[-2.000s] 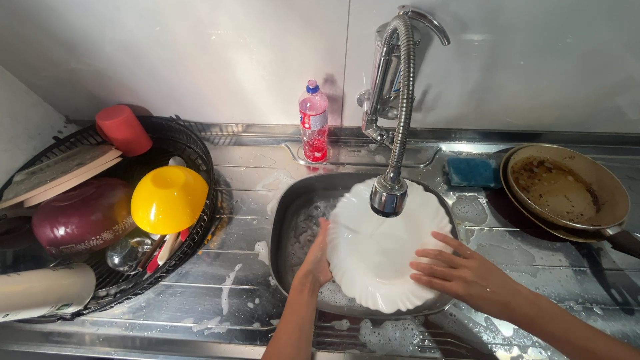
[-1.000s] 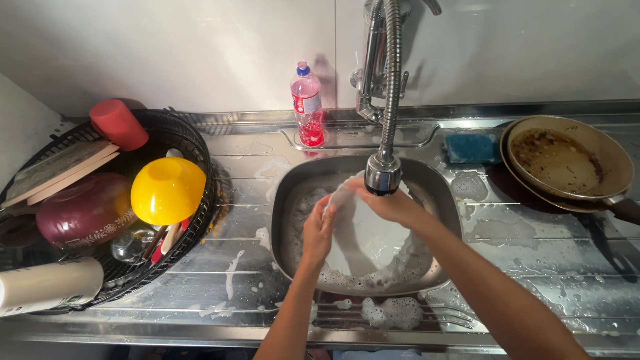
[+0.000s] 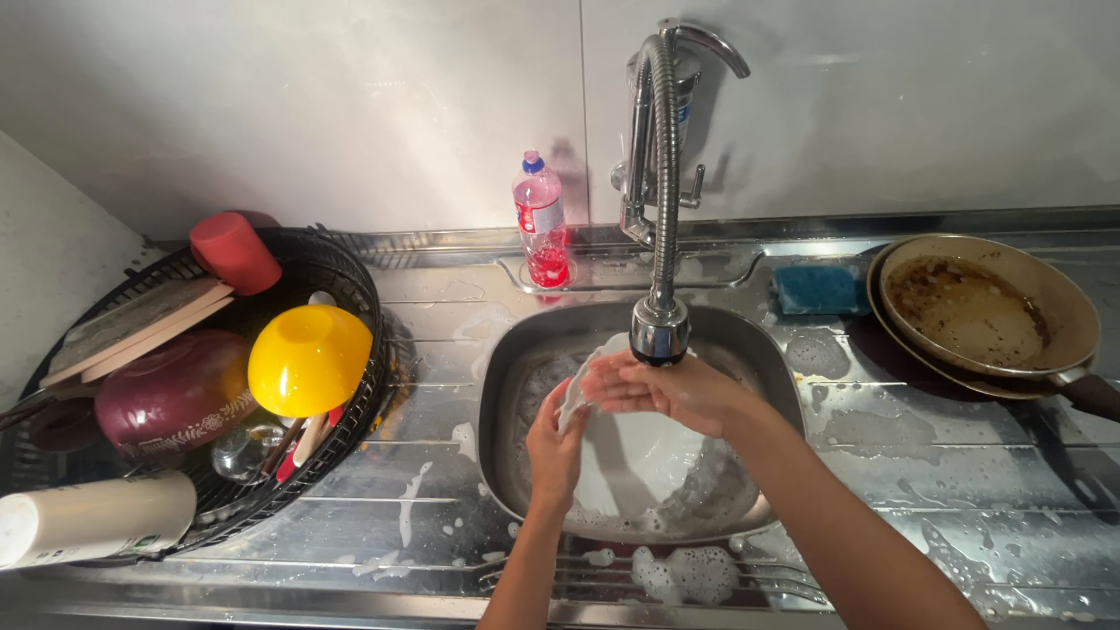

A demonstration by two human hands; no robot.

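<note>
Under the spray head of the chrome faucet (image 3: 661,324), my left hand (image 3: 556,446) grips the left rim of a white scalloped plate (image 3: 573,394), which is tilted steeply. My right hand (image 3: 669,389) is spread at the plate's upper part, palm partly turned up, just below the spray head; whether it touches the plate is hard to tell. Both are over a grey basin (image 3: 499,437), where a white surface (image 3: 643,455) with suds around it shows below my hands. It is unclear whether that is the same plate or another one.
A black dish rack (image 3: 372,350) at left holds a yellow bowl (image 3: 311,359), a purple bowl (image 3: 175,394), a red cup (image 3: 236,254) and a white cup (image 3: 105,516). Behind the basin stands a soap bottle (image 3: 540,223). At right are a blue sponge (image 3: 821,290) and stacked frying pans (image 3: 971,306).
Two seconds ago the plate lay broad face up between my hands; now it is tilted on edge. My right hand has moved from the plate's right side to its upper part, under the faucet.
</note>
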